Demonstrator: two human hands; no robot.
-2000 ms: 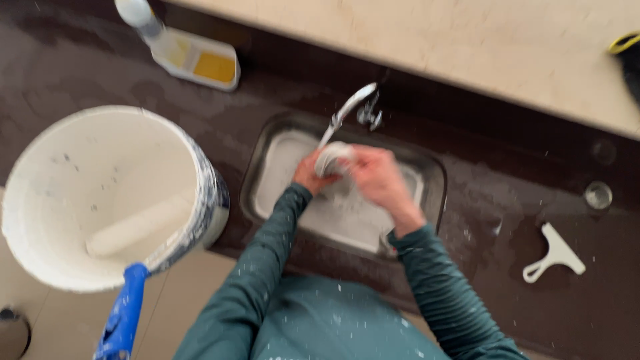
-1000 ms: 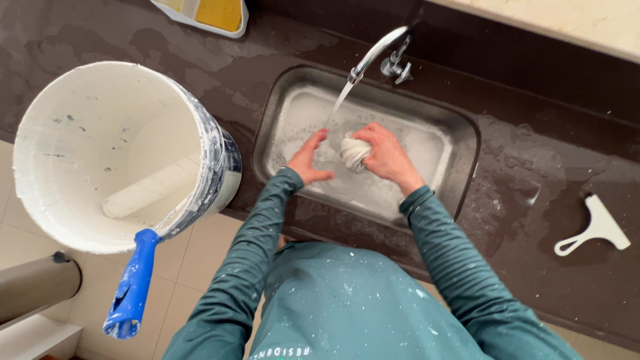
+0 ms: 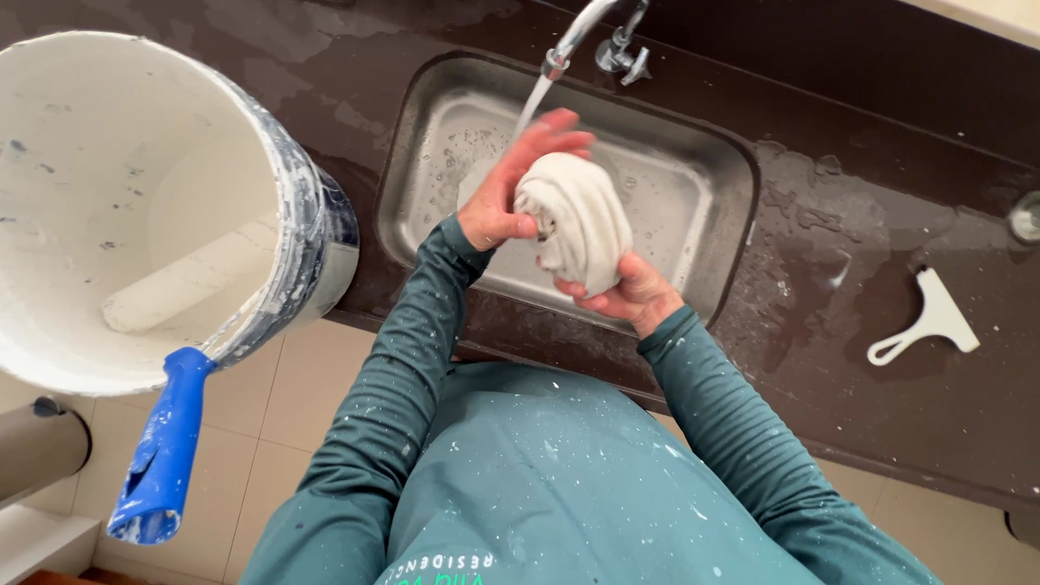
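Note:
A bundled white cloth (image 3: 578,219) is held over the stainless steel sink (image 3: 735,244). My right hand (image 3: 630,292) grips its lower right end, fingers curled beneath it. On the cloth's left side rests my left hand (image 3: 508,191), its thumb against the bundle and its fingers spread and blurred. Water runs from the chrome faucet (image 3: 556,61) and passes behind the left fingers. Shallow water with bubbles covers part of the sink floor.
A paint-smeared bucket (image 3: 321,236) stands at left with a paint roller (image 3: 191,280) inside, its blue handle (image 3: 166,443) hanging over the rim. A white squeegee (image 3: 930,317) and a glass (image 3: 1028,218) lie at right on the wet dark countertop (image 3: 829,341). A faucet valve (image 3: 621,58) sits behind.
The left hand, apart from the cloth one second ago, now touches it. The cloth has been raised toward the camera and looks looser than the tight bundle before. The view has moved closer.

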